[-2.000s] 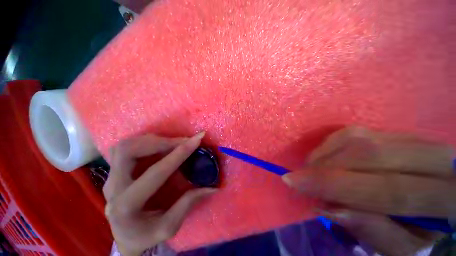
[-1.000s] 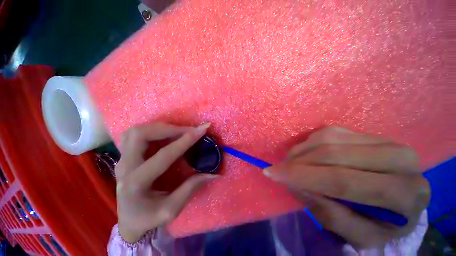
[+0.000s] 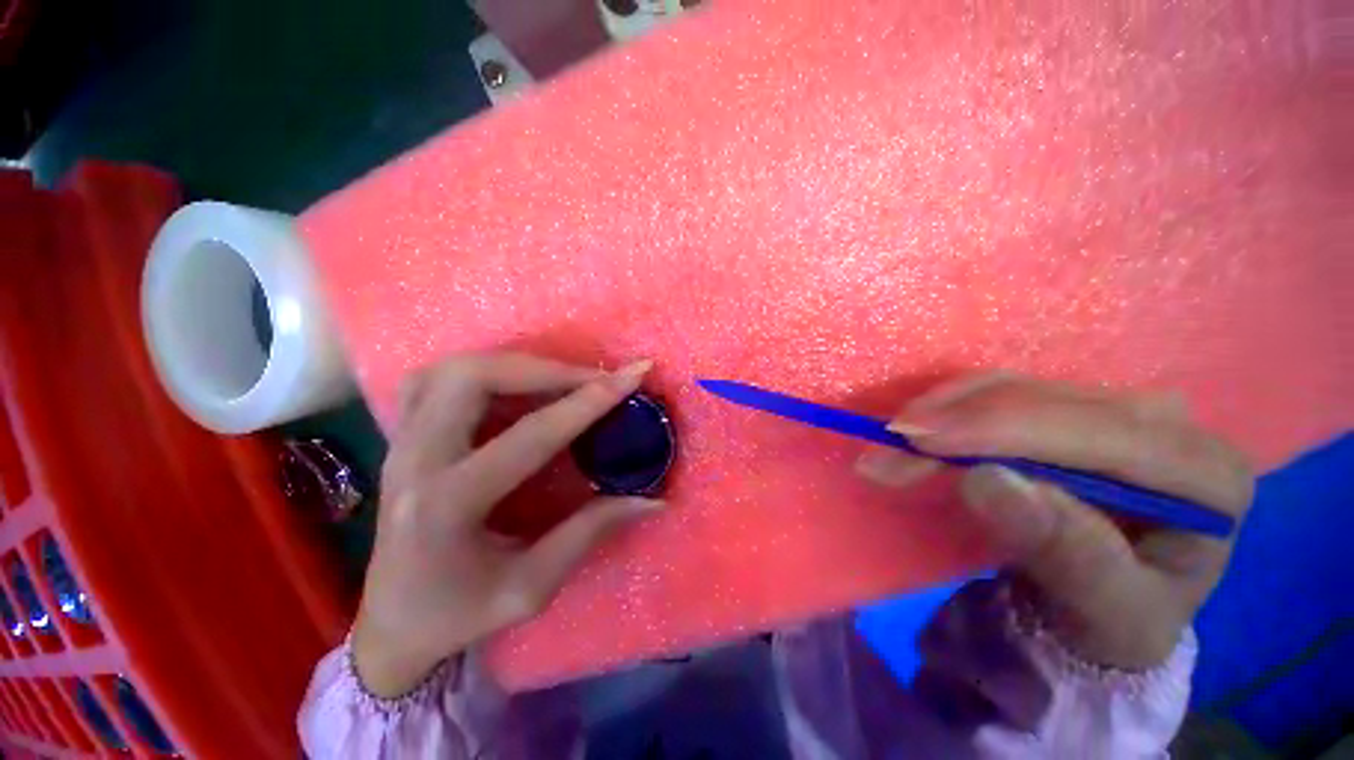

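Observation:
A round black glossy watch head (image 3: 625,444) lies on the pink foam pad (image 3: 772,253), dark face up. My left hand (image 3: 498,498) holds it at its left side, fingertips at its upper edge and thumb at its lower edge. My right hand (image 3: 1069,505) holds a slim blue pry stick (image 3: 809,413) like a pen. The stick's pointed tip is up and right of the watch head, apart from it. Whether the tip touches the foam I cannot tell.
A translucent white tape roll (image 3: 293,334) stands left of the pad. A small shiny dark piece (image 3: 322,478) lies below it. A red foam tray (image 3: 193,520) with dark pieces in square pockets is at lower left. A blue surface (image 3: 1292,609) is at lower right.
The stick's tip has moved from the watch head's right edge to up and right of it. My right hand's fingers have shifted along the stick. My left hand still holds the watch head.

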